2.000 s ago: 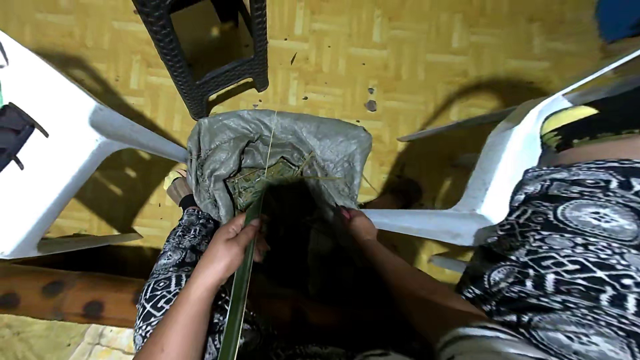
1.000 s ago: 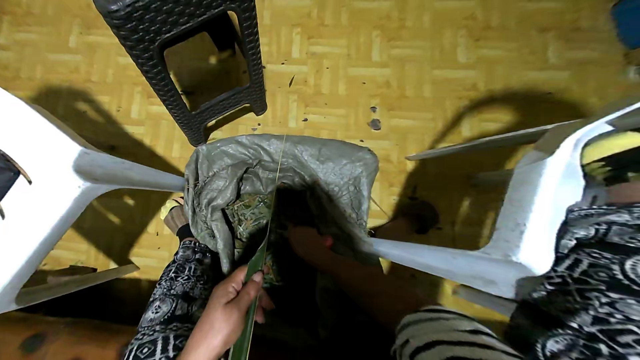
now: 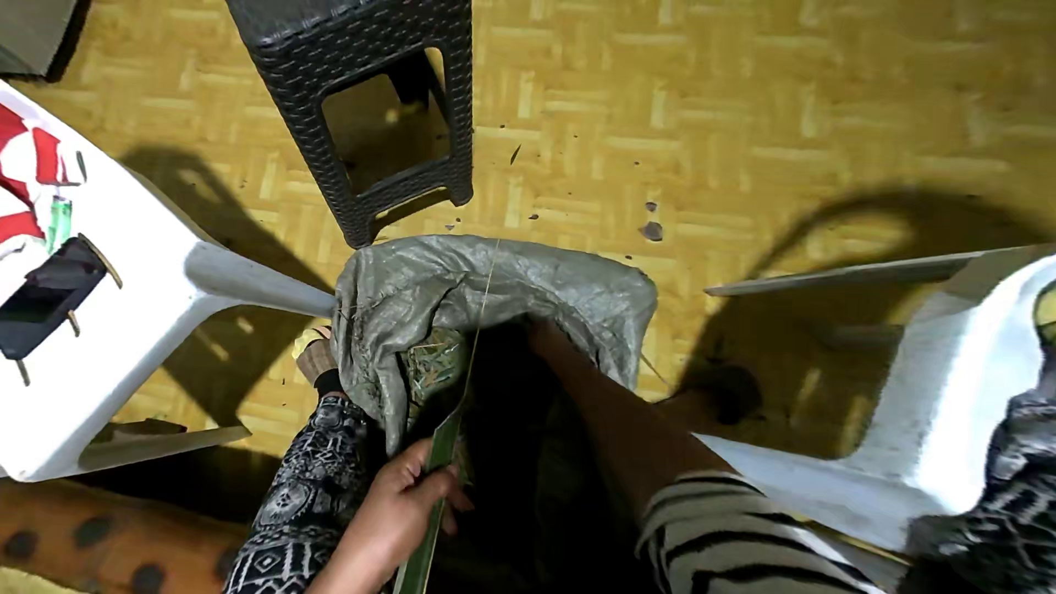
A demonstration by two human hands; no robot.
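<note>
Near the bottom centre, my left hand (image 3: 412, 503) pinches a long green leaf strip (image 3: 443, 445) between thumb and fingers; its thin tan tip runs up across the sack's mouth. A grey woven plastic sack (image 3: 577, 268) stands between my legs with its rim folded outward. Inside it, on the left, lie green and tan plant scraps (image 3: 437, 363). My right hand (image 3: 544, 334) reaches down into the dark part of the sack's mouth; its fingers are hidden in shadow, so what it holds cannot be seen.
A dark woven-pattern plastic stool (image 3: 355, 66) stands beyond the sack. On the left, a white plastic chair (image 3: 140, 305) bears a dark phone (image 3: 54, 293) and a green lighter (image 3: 59, 221). Another white chair (image 3: 965, 396) is at the right, beside patterned cloth. Small scraps (image 3: 652, 231) lie on the floor.
My right hand has moved from beside the sack's right rim into its mouth. My left hand still holds the leaf strip, lower and nearer me than two seconds ago.
</note>
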